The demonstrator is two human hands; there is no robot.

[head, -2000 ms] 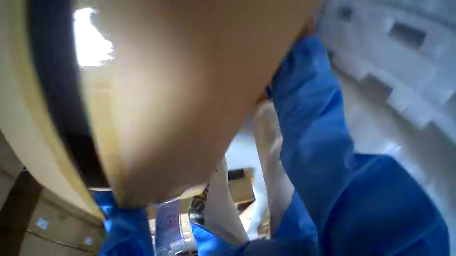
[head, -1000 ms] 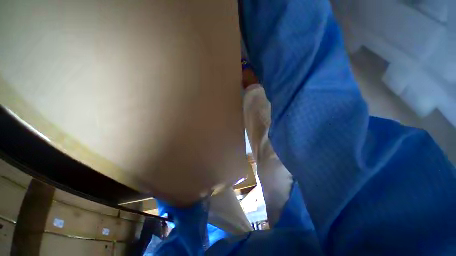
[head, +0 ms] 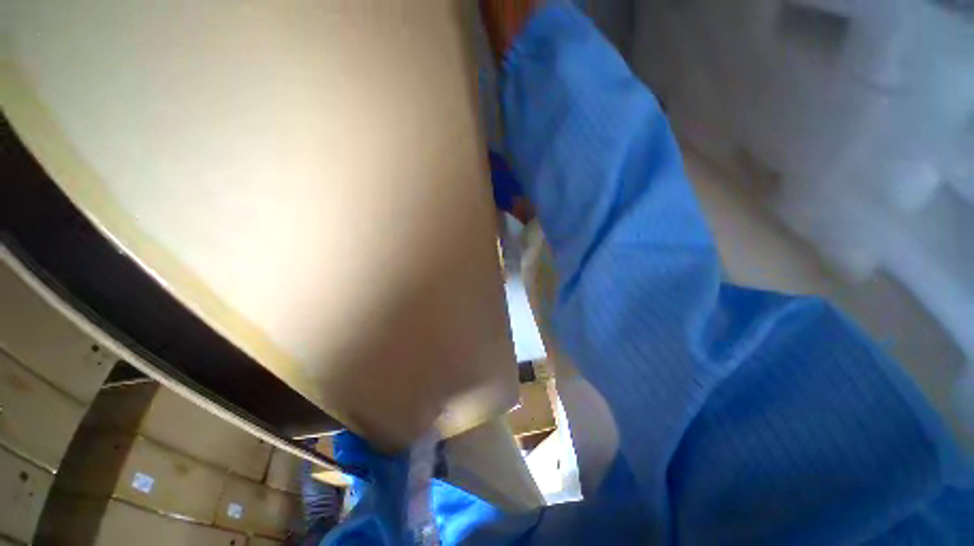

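A large brown carton (head: 288,213) fills the left and middle of the view, close to the camera and tilted. A dark band or gap (head: 160,299) runs along its lower left edge. My right arm in a blue sleeve reaches up along its right side. My right hand (head: 507,23) is at the top, blurred and cut off by the frame edge, against the carton's edge; its fingers are hidden. A blue sleeve, seemingly my left, shows under the carton's bottom edge; its hand is hidden.
Stacked brown cartons with small white labels (head: 142,483) stand at lower left. A blurred pale stack (head: 854,139) stands at upper right, beside grey floor (head: 758,229). A smaller open box (head: 534,411) and pale cloth-like shapes (head: 486,464) show below the carton.
The carton has shifted and turned against the view, and more of its dark left band shows. My right sleeve sits lower, and the hand at its end has come into view at the top.
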